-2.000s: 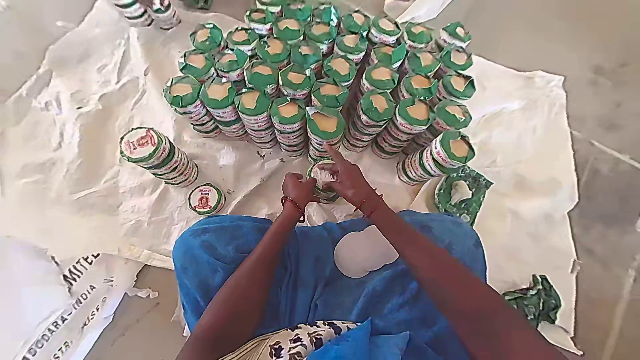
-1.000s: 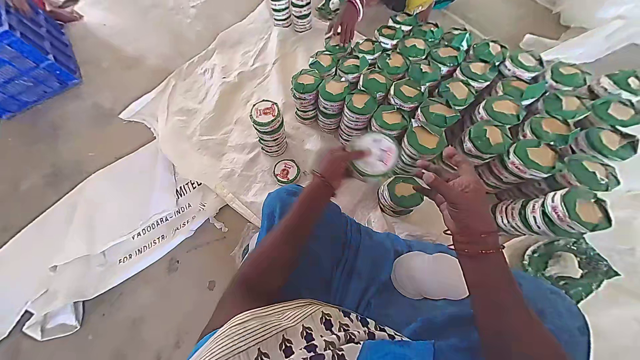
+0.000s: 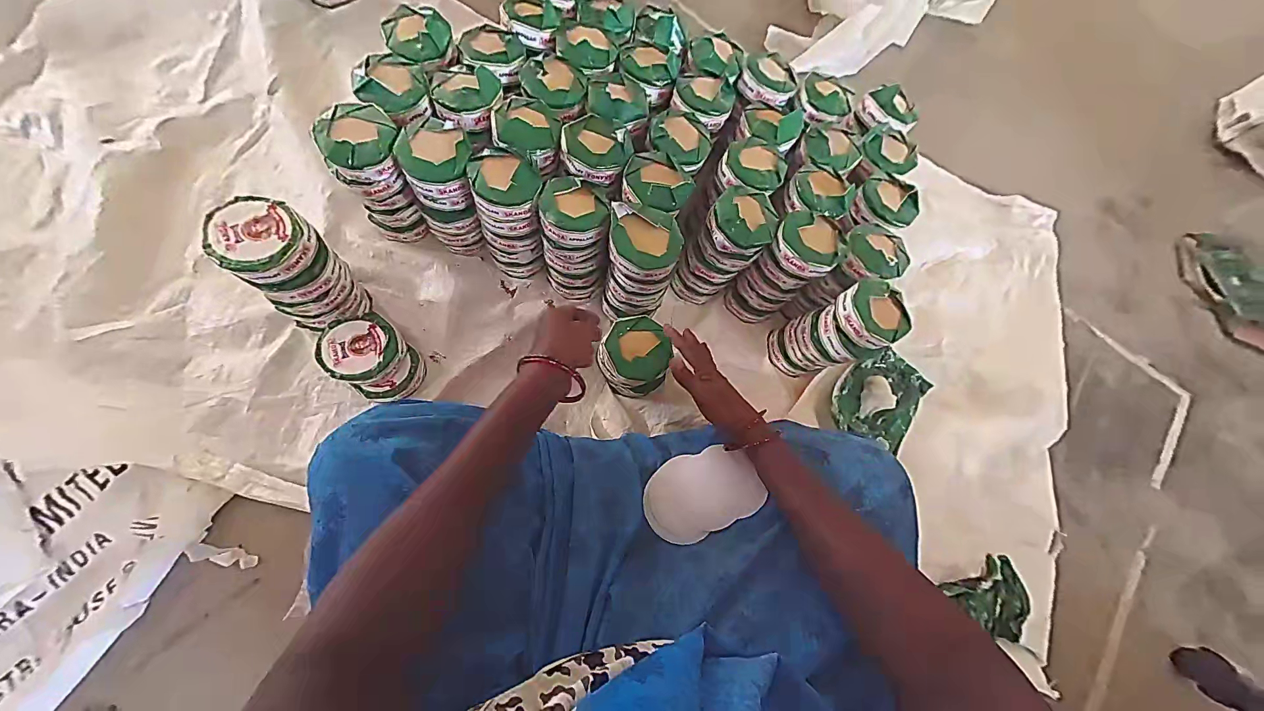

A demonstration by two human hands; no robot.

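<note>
A short stack of round packs with a green wrapper folded over its top [image 3: 637, 355] stands on the sheet before my knees. My left hand [image 3: 570, 338] is at its left side, fingers curled, with no object visible in it. At the stack's right side is my right hand [image 3: 706, 370], its fingers extended and holding nothing; whether they touch the stack is unclear. White round paper discs [image 3: 705, 494] lie overlapping on my blue-clothed lap. To the left stand a tall stack with a printed round label on top [image 3: 252, 234] and a shorter labelled stack [image 3: 355, 348].
Many green-topped stacks [image 3: 576, 204] stand close together beyond my hands on a pale sheet [image 3: 997, 395]. Green wrappers [image 3: 879, 400] lie at the right, beside a leaning stack [image 3: 839, 331]. A printed white sack [image 3: 89, 563] lies at the lower left.
My left hand has put the labelled pack it held one second ago out of its grasp; the short labelled stack at left now stands higher. The view has swung back right.
</note>
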